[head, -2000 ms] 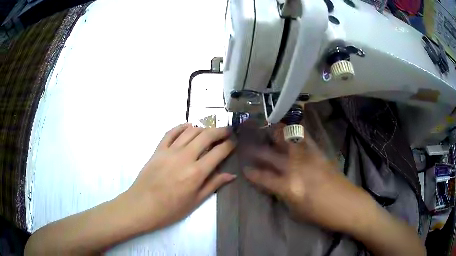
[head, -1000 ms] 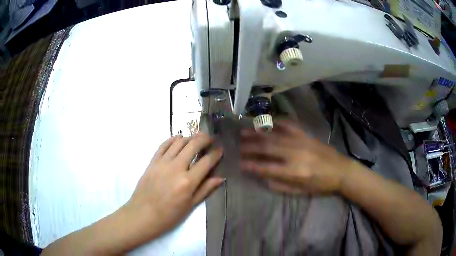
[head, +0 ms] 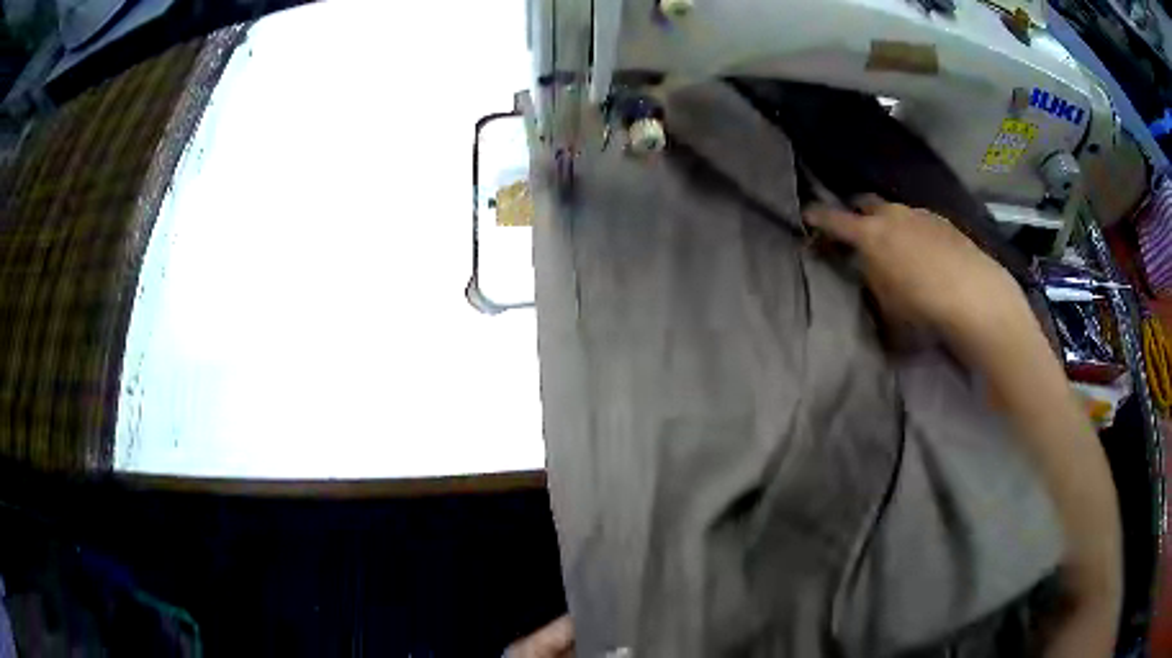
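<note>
The grey-brown garment (head: 694, 373) lies under the head of the white sewing machine (head: 771, 39), its straight left edge running down past the table's front edge. The presser foot area (head: 566, 167) is small and blurred. My right hand (head: 887, 244) grips a fold of the garment right of the machine head, fingertips partly hidden by cloth. My left hand (head: 545, 639) is cut off by the bottom edge, at the garment's lower left edge; only a small part shows and its grip cannot be made out.
The white table (head: 321, 257) ends at a brown front edge, with dark space below. A plaid cloth (head: 77, 257) lies on the left. A tool tray (head: 1086, 321) stands right of the garment, with yellow-orange scissors handles (head: 1157, 360) beyond it.
My left hand has moved from beside the needle area down to the bottom edge. My right hand has moved right and up the cloth. The view has shifted, showing the table's front edge.
</note>
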